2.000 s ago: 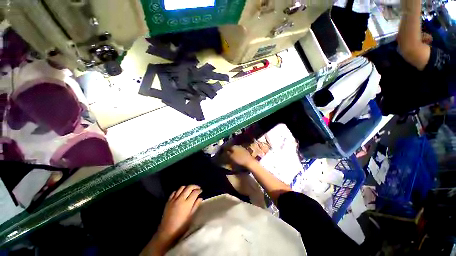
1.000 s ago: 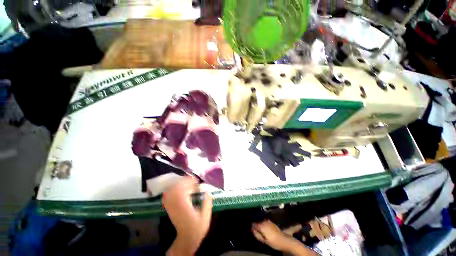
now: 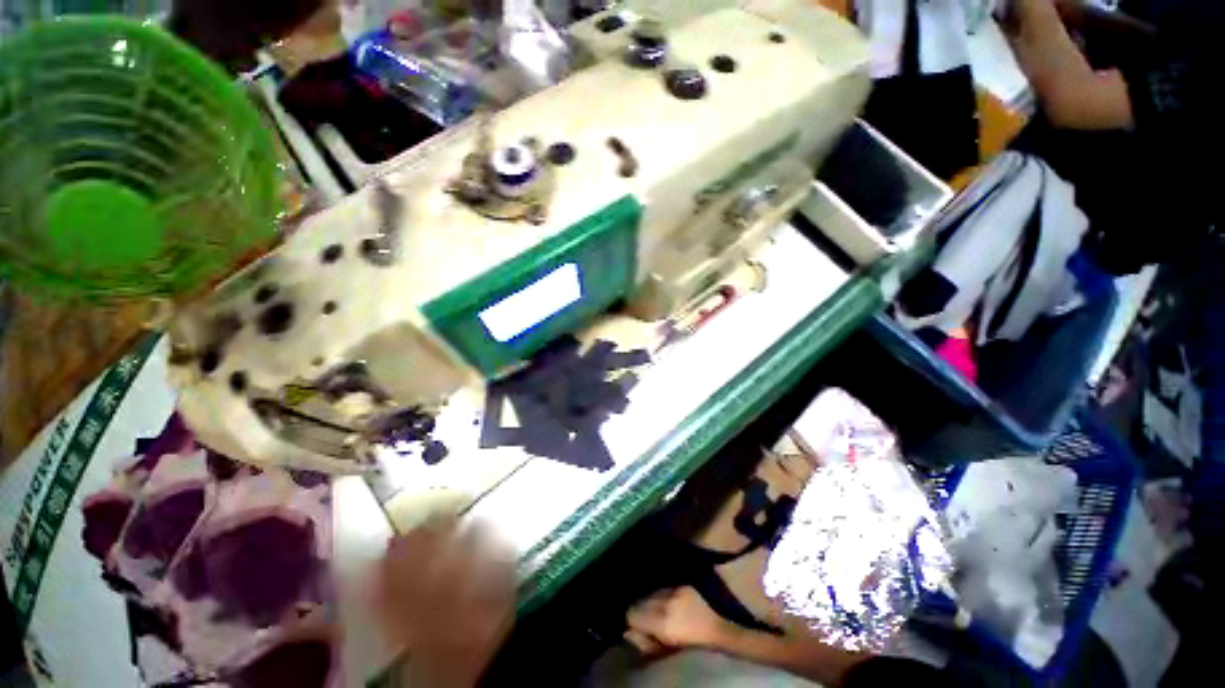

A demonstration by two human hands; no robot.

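My left hand [image 3: 441, 591] is blurred at the table's front edge, just right of the patterned pink and maroon panels [image 3: 249, 565]; I cannot tell if it holds anything. My right hand [image 3: 678, 621] is low in the lap area, beside a dark strip [image 3: 732, 585]; its grip is unclear. A shiny clear plastic bag [image 3: 860, 551] lies to its right. Small black cut pieces [image 3: 571, 401] are heaped on the white tabletop in front of the cream sewing machine [image 3: 537, 175].
Red-handled snips [image 3: 701, 312] lie near the open drawer [image 3: 880, 202]. A green fan [image 3: 108, 222] stands behind the machine at left. Blue crates with fabric [image 3: 1108, 524] stand beside the table at right. Another person's arm [image 3: 1068, 74] shows at upper right.
The view has swung right and closer to the machine. My left hand has moved from the front of the patterned panels to their right side. The plastic bag shows more fully.
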